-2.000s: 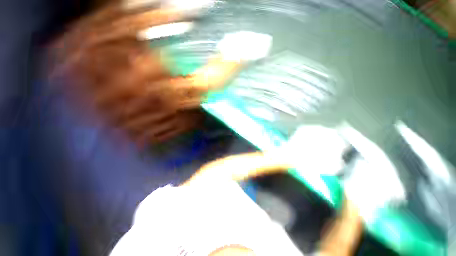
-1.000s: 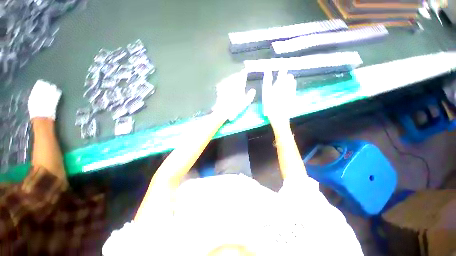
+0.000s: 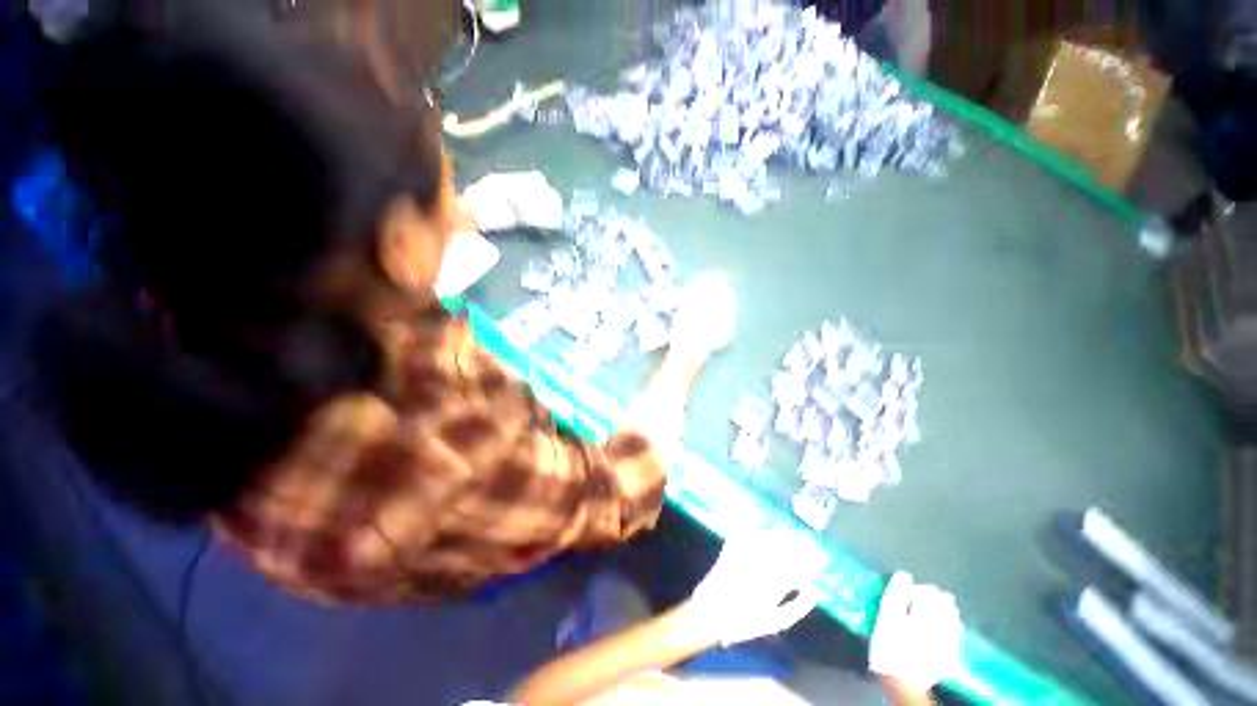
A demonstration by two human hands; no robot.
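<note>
A loose group of small moulded parts (image 3: 844, 414) lies on the green table in front of me. My left hand (image 3: 762, 586), in a white glove, is at the table edge just below the group; its fingers look curled and blurred, and I cannot tell whether it holds anything. My right hand (image 3: 915, 632), also gloved, rests at the green edge to the right, fingers bent down; no part shows in it. Long part rows (image 3: 1155, 559) lie at the lower right, apart from both hands.
A person in a checked shirt (image 3: 427, 469) leans in at left, with a gloved hand (image 3: 706, 315) beside another group of parts (image 3: 600, 283). A large supply heap (image 3: 772, 104) lies at the back. A cardboard box (image 3: 1096, 104) stands beyond the far edge.
The view has swung left, bringing the neighbour and supply heap into view. My hands are now apart at the table edge, away from the part row they were at.
</note>
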